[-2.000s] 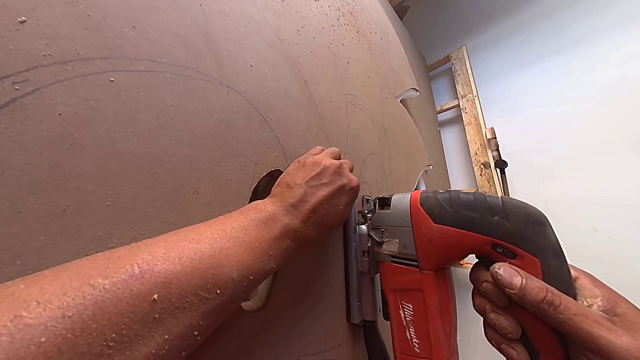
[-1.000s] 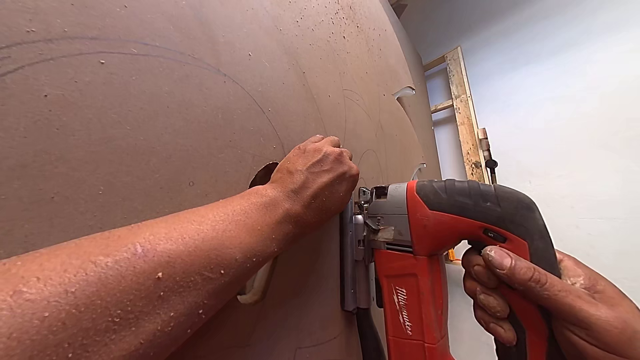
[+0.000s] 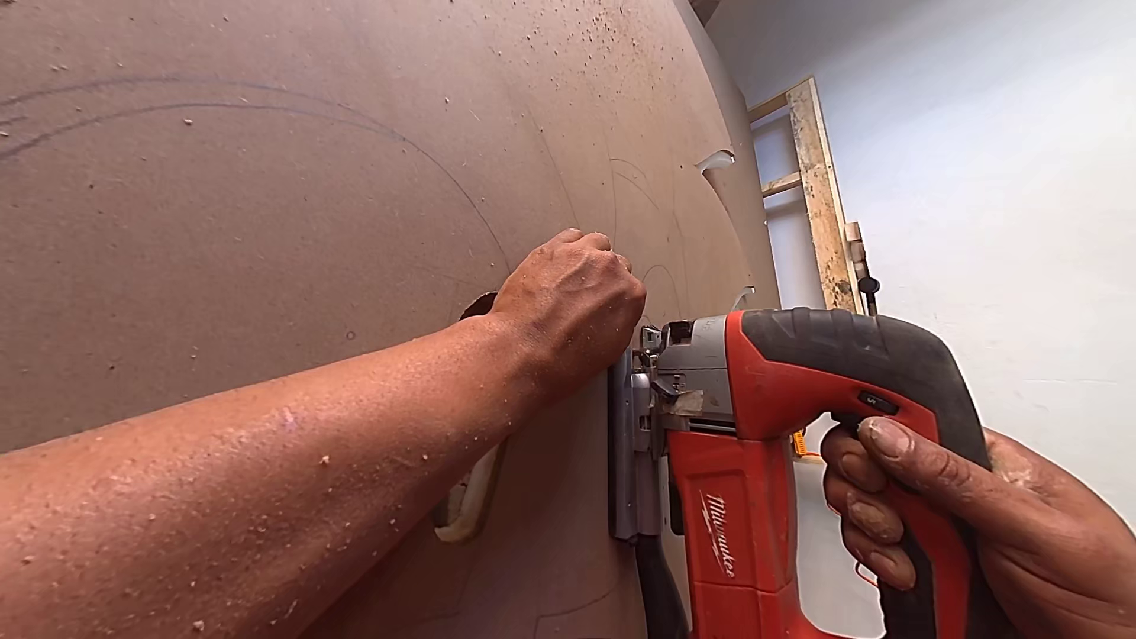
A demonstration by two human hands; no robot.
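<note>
My right hand (image 3: 985, 524) is closed around the rear handle of a red and black Milwaukee jigsaw (image 3: 754, 444), thumb near the switch. The metal base plate (image 3: 626, 453) of the saw lies against a large brown board (image 3: 293, 266), which looks like MDF; its blade is hidden. My left hand (image 3: 577, 302) rests on the board just left of the saw's front, fingers curled, their tips and anything under them hidden. Curved pencil lines mark the board. A cut opening (image 3: 466, 506) shows partly behind my left forearm. Dust sticks to the arm.
Two small cut openings, one of them an upper notch (image 3: 717, 161), lie near the board's right edge. A wooden frame (image 3: 821, 195) leans by the white wall (image 3: 1003, 204), with a clamp-like tool (image 3: 865, 275) beside it. Sawdust is scattered over the board's upper part.
Both hands keep their places at the board and on the jigsaw. The saw and right hand have shifted slightly left in view since the oldest frame.
</note>
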